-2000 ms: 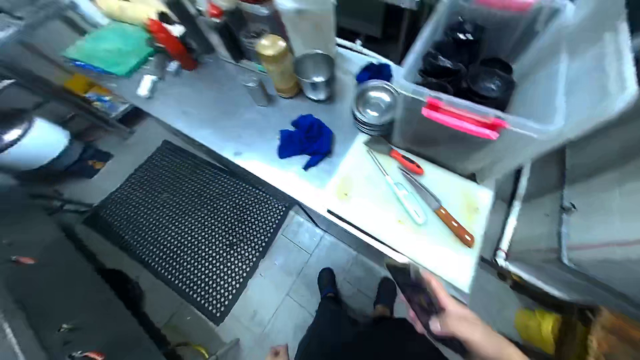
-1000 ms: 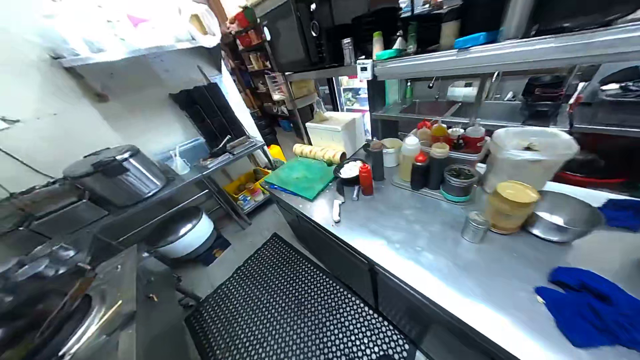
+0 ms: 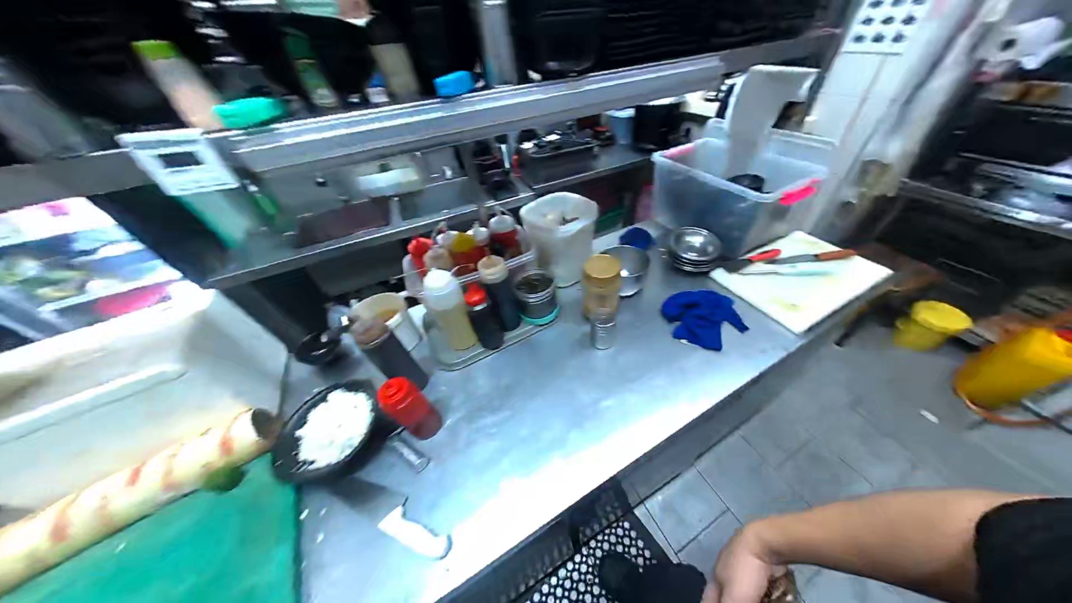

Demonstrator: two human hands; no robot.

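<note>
My right hand (image 3: 745, 569) hangs low at the bottom edge, away from the steel counter (image 3: 519, 419); its fingers are partly cut off, and a small brownish thing beside them is unclear. My left hand is out of the frame. On the counter lie a blue cloth (image 3: 702, 318) and a white-handled tool (image 3: 414, 534). A black bowl of white food (image 3: 331, 427) stands by a red squeeze bottle (image 3: 409, 408). Several knives (image 3: 808, 258) rest on a white cutting board (image 3: 800, 293), near stacked metal bowls (image 3: 693, 249).
Squeeze bottles (image 3: 448, 308) stand on a tray mid-counter, beside a lidded jar (image 3: 601, 286) and a white tub (image 3: 559, 239). A clear plastic bin (image 3: 729, 201) is at the back right. A green board (image 3: 193, 544) lies front left. A steel shelf (image 3: 502, 105) runs above; a yellow container (image 3: 1017, 364) stands on the floor.
Two seconds ago my right hand held a dark phone near the cutting board; no phone is plainly visible now. The view has swung widely, and my left hand has left it.
</note>
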